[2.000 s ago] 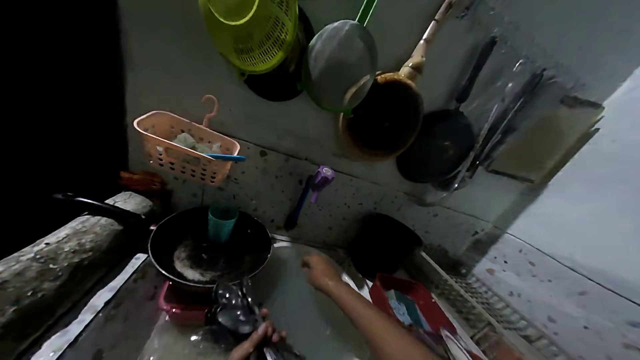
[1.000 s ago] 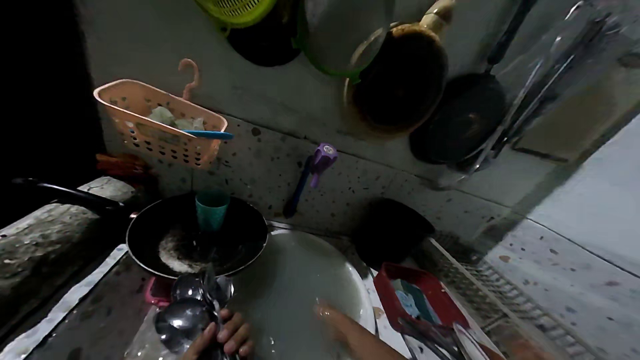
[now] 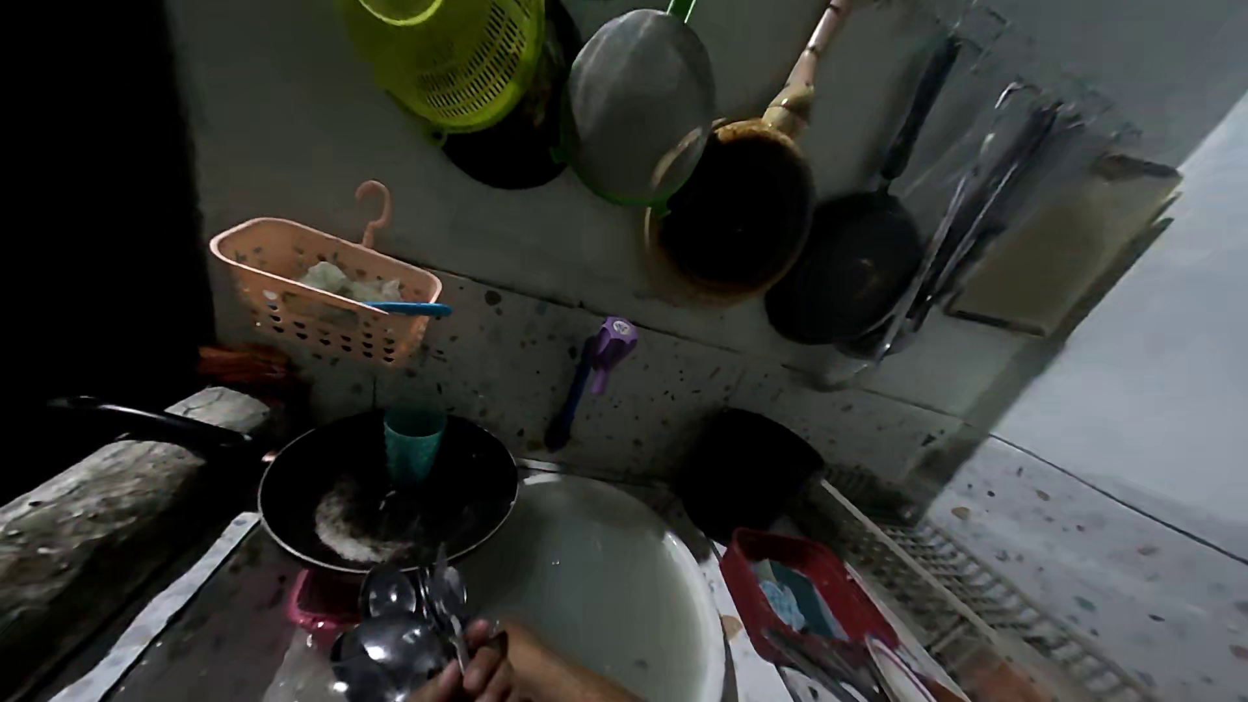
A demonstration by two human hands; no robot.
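A bundle of metal spoons (image 3: 390, 648) is gripped in my left hand (image 3: 441, 686) at the bottom, left of the water basin. My right hand (image 3: 487, 668) touches the spoon handles beside it, its fingers bent around them; its forearm crosses the basin's near left part. The large round basin (image 3: 715, 624) holds cloudy water. Behind the spoons lies a black frying pan (image 3: 292, 526) with whitish residue, and a teal plastic cup (image 3: 412, 450) stands in it. A pink container (image 3: 317, 600) sits partly under the pan.
A red plastic tray (image 3: 741, 575) with a sponge and utensils stands right of the basin, near a dark bucket (image 3: 746, 473) and a wire rack (image 3: 1014, 604). A peach basket (image 3: 322, 302), a purple-handled tap (image 3: 614, 341), strainers (image 3: 639, 107) and pans (image 3: 848, 268) are on the wall.
My right hand has moved left from over the basin to the spoons at my left hand. The spoons remain in my left hand.
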